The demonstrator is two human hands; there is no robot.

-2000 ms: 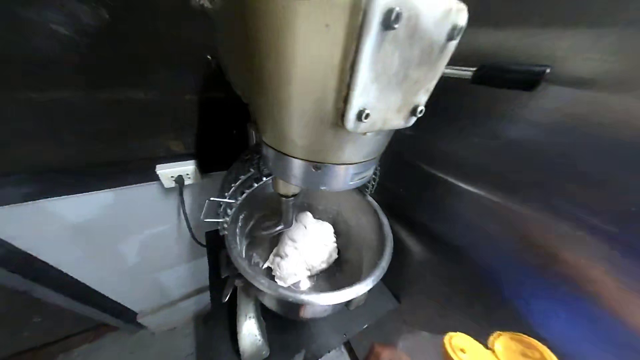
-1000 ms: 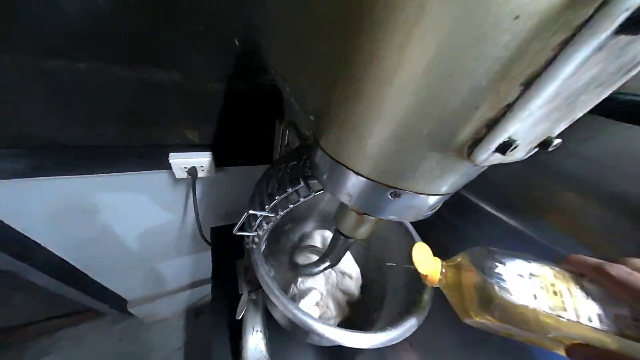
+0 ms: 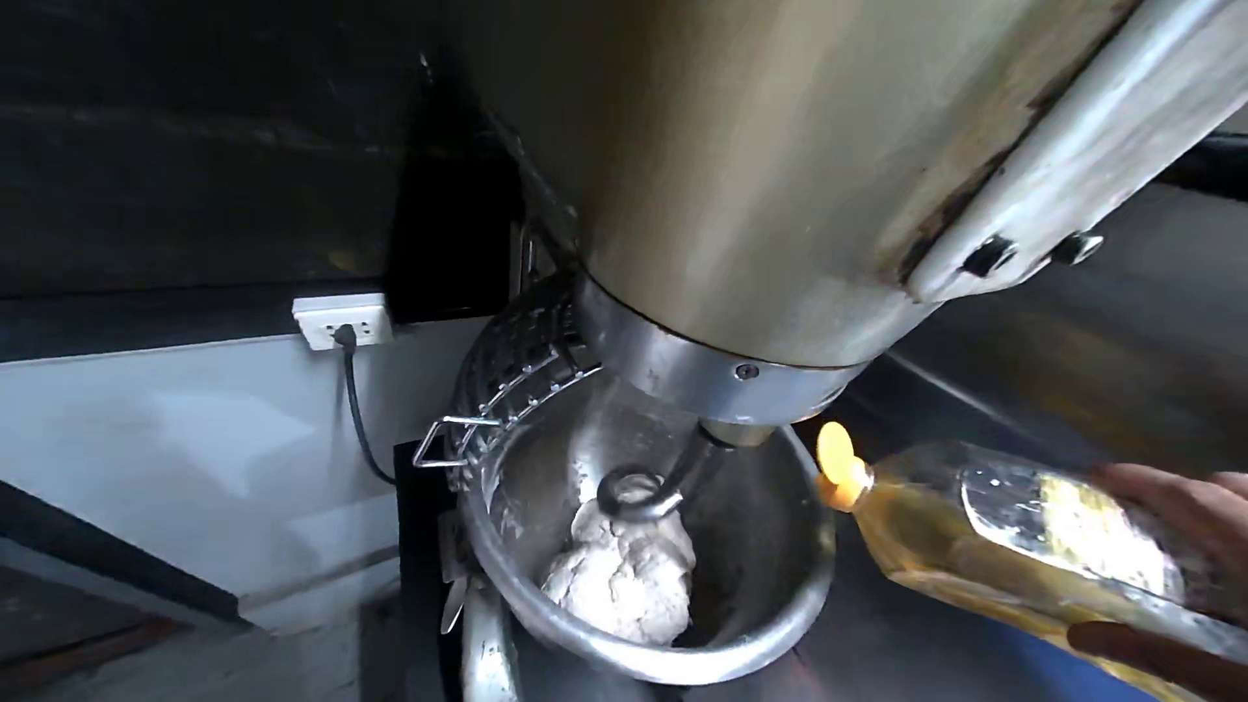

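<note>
At the right edge a hand, apparently my right hand, grips a clear plastic bottle of yellow oil. The bottle lies tilted, its yellow flip cap raised and its mouth beside the right rim of the steel mixing bowl. No stream of oil can be made out. Inside the bowl sits a lump of pale dough, with the metal dough hook against its top. My left hand is not in view.
Over the bowl hangs the mixer's large head. A raised wire guard stands at the bowl's back left. A wall socket with a black plug and cord is at left. Metal panelling rises at right.
Two seconds ago only yellow caps showed at the lower right; the held, tilted bottle has since come in beside the bowl. The hook and dough have shifted in the bowl. The view has moved closer.
</note>
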